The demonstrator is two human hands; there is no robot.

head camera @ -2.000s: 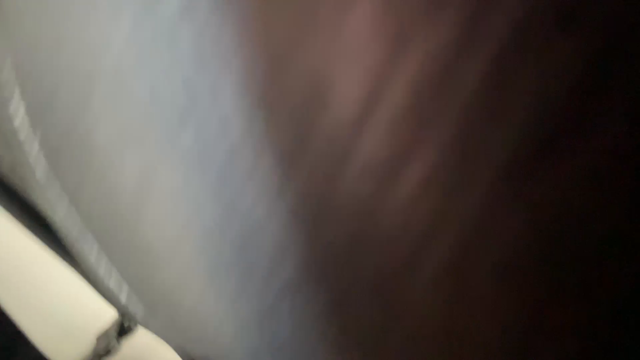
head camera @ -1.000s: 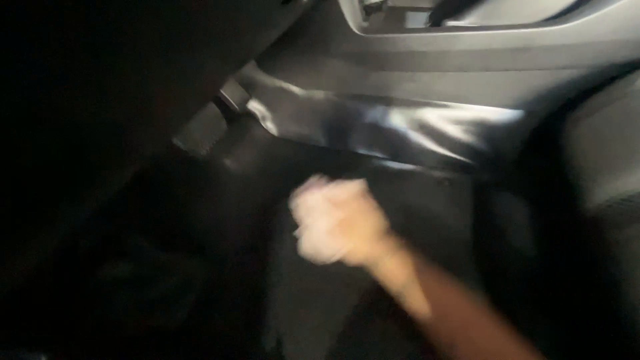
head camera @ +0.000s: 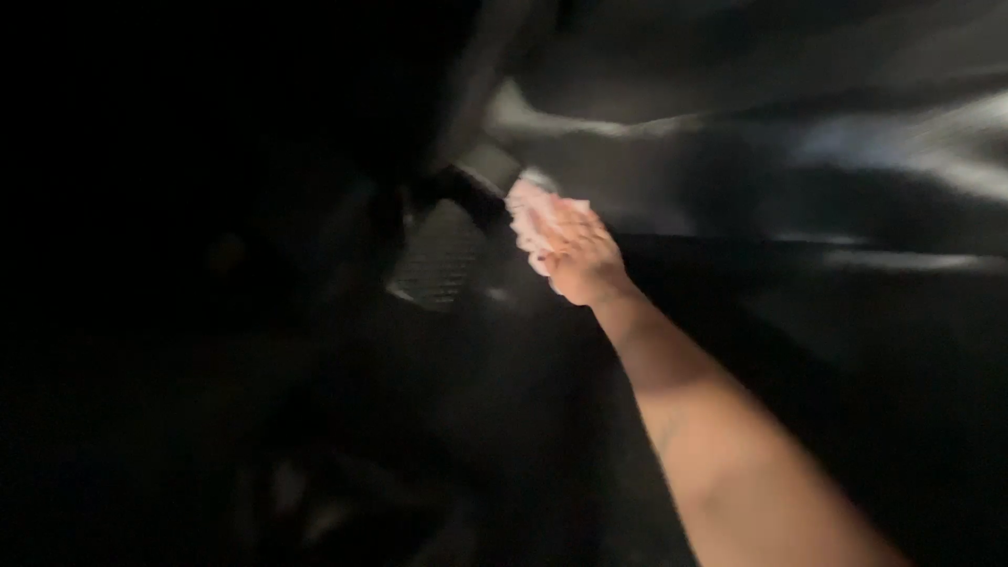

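Observation:
My right hand (head camera: 583, 252) reaches from the lower right into a dark car footwell and holds a crumpled pink cloth (head camera: 534, 213). The cloth is beside a small pedal (head camera: 490, 165), close to the shiny dark side panel; whether it touches either is too blurred to tell. Left of the hand is a larger pedal with a ribbed face (head camera: 441, 256). My left hand is not in view.
A glossy dark covering on the side panel (head camera: 654, 173) runs along the upper right, above the dark floor (head camera: 535, 409). The left side of the view is too dark to make out.
The view has swung from a blur to the footwell and come closer to the pedals. My right hand, over the floor a second ago, has moved forward to the pedals with the cloth.

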